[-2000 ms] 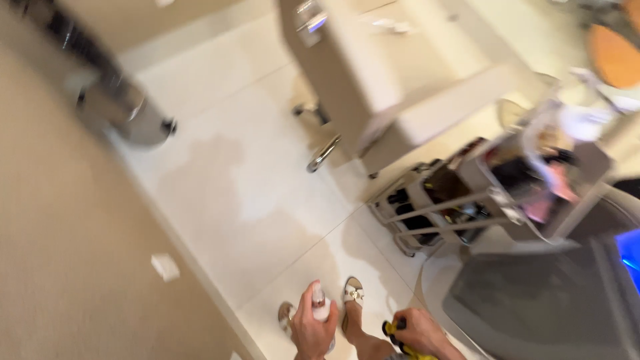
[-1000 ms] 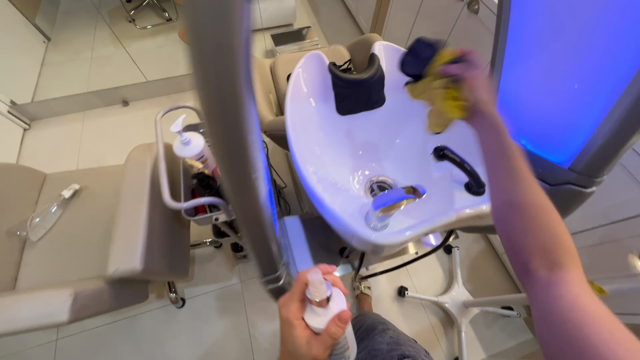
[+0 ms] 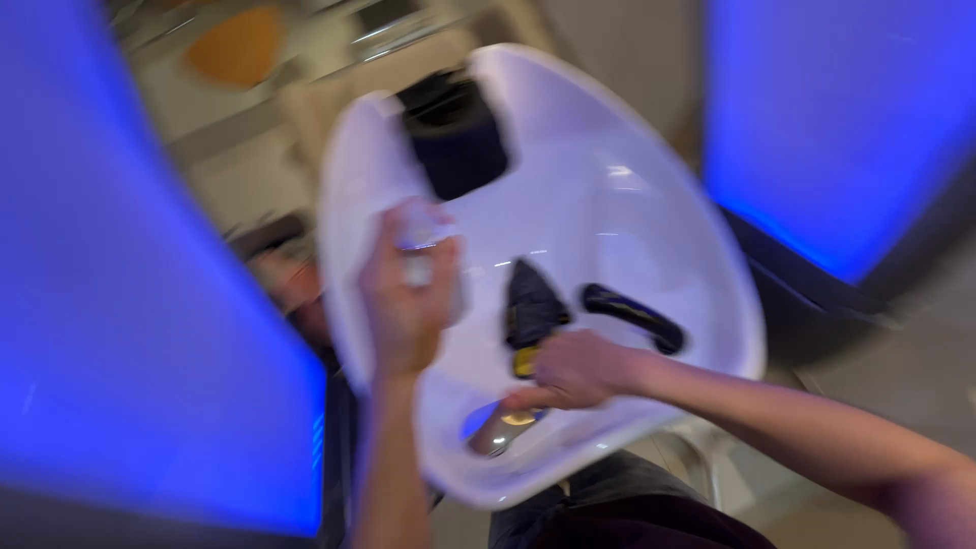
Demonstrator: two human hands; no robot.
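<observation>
A white salon shampoo basin (image 3: 564, 198) fills the middle of the head view. My left hand (image 3: 412, 282) is closed around a spray bottle (image 3: 419, 229), blurred, over the basin's left side. Inside the bowl my right hand (image 3: 572, 370) grips a dark and yellow cloth (image 3: 534, 305), low over the bowl beside the chrome mixer tap (image 3: 496, 431). The black hand shower (image 3: 633, 316) lies to the right of that cloth. A black neck rest (image 3: 457, 137) sits at the basin's far rim. The cloth and my right hand hide the drain.
Blue-lit panels stand on the left (image 3: 152, 305) and right (image 3: 823, 130) of the basin. A beige chair (image 3: 313, 114) is behind it. Blurred items on a trolley (image 3: 293, 278) show past the basin's left rim. An orange seat (image 3: 236, 46) is farther back.
My right hand has moved with the cloth from the basin's far right rim down to beside the tap. My left hand has brought the bottle over the basin. The view has turned and come closer.
</observation>
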